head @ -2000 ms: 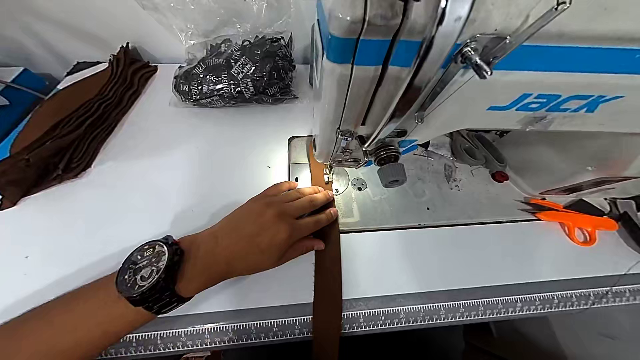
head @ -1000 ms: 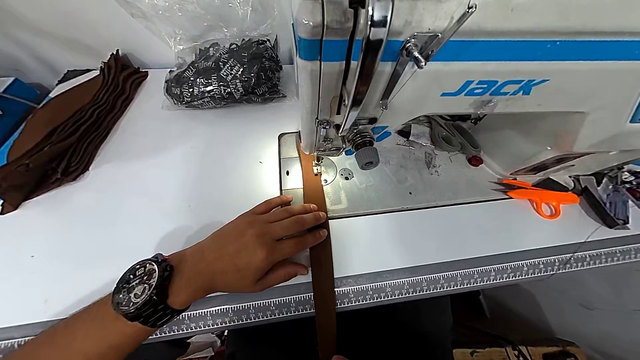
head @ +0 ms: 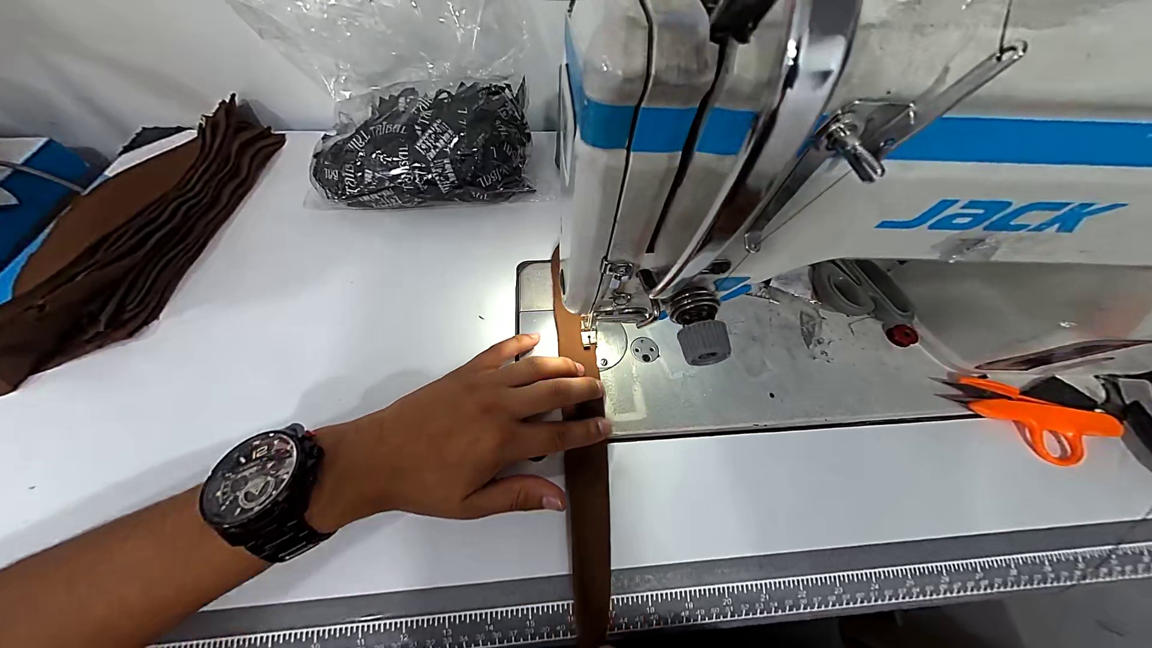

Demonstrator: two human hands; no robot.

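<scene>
A long brown fabric strip (head: 589,513) runs from under the presser foot (head: 589,333) of a Jack sewing machine (head: 810,180) down over the table's front edge. My left hand (head: 477,432), with a black wristwatch (head: 261,490) on its wrist, lies palm down, fingers spread. Its fingertips rest on the strip just in front of the presser foot, and the thumb reaches the strip's left side. At the bottom edge of the view, a tiny bit of skin shows beside the strip; my right hand is otherwise out of sight, so its hold cannot be made out.
Stacked brown fabric pieces (head: 135,243) lie at the left. A clear plastic bag of black labels (head: 423,148) sits behind the hand. Orange thread snips (head: 1044,418) lie at the right, and grey-handled scissors (head: 864,292) under the machine arm. A ruler tape (head: 765,589) lines the front edge.
My left hand stays on the strip in front of the presser foot; its fingers have shifted slightly along it. The view has moved a little between frames.
</scene>
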